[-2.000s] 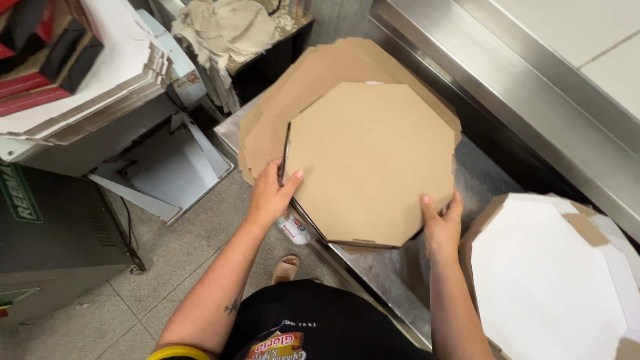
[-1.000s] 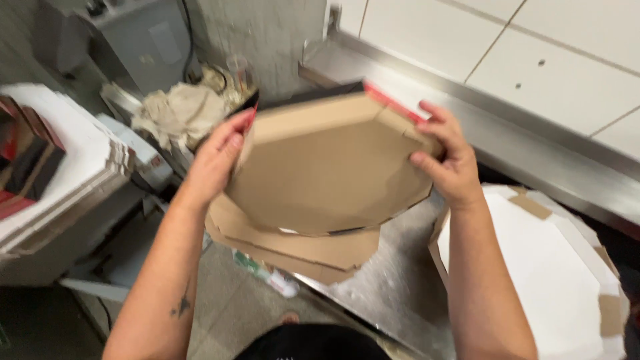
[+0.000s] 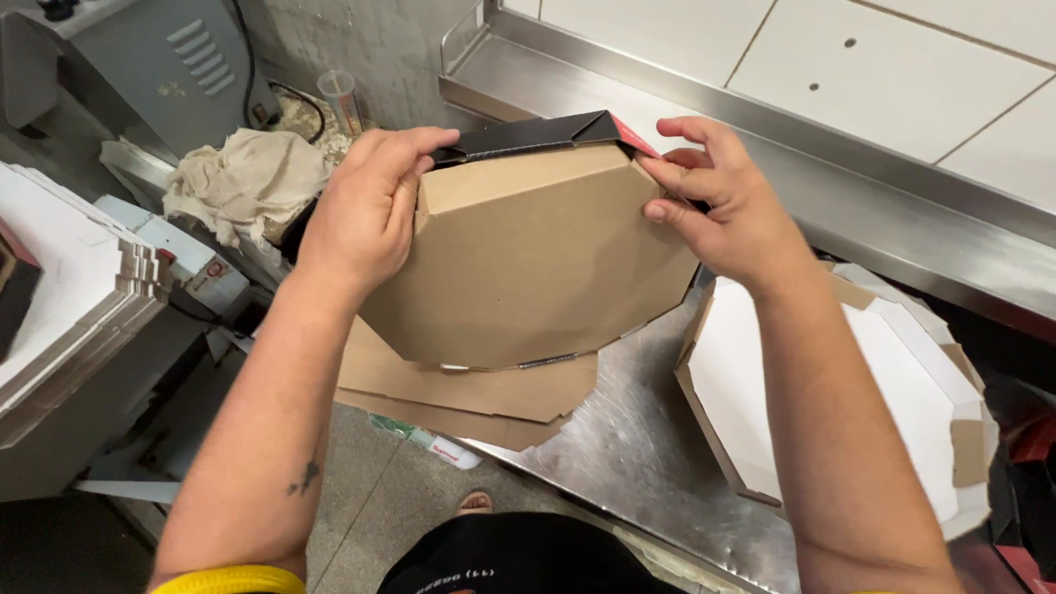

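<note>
Both hands hold an octagonal cardboard pizza box [image 3: 536, 264] tilted up, its plain brown face toward me and a black and red folded edge at the top. My left hand [image 3: 367, 206] grips the upper left corner, fingertips on the black edge. At the upper right corner, my right hand [image 3: 714, 194] pinches the red-edged flap between thumb and fingers. Beneath the box, flat brown cardboard sheets [image 3: 470, 392] lie stacked on a stainless steel table [image 3: 627, 445]. A formed box with a white inside [image 3: 808, 388] rests to the right, partly behind my right forearm.
A steel ledge [image 3: 742, 181] runs along the tiled wall. At left are a stack of white cardboard [image 3: 74, 289], a crumpled cloth [image 3: 243, 181], a plastic cup [image 3: 340, 99] and a grey machine [image 3: 181, 74]. A plastic package [image 3: 437, 445] shows below the table edge.
The box, lying nearly flat in my hands two seconds ago, is now tilted up. My hands have moved from its lower sides to its top corners. The view has shifted toward the wall.
</note>
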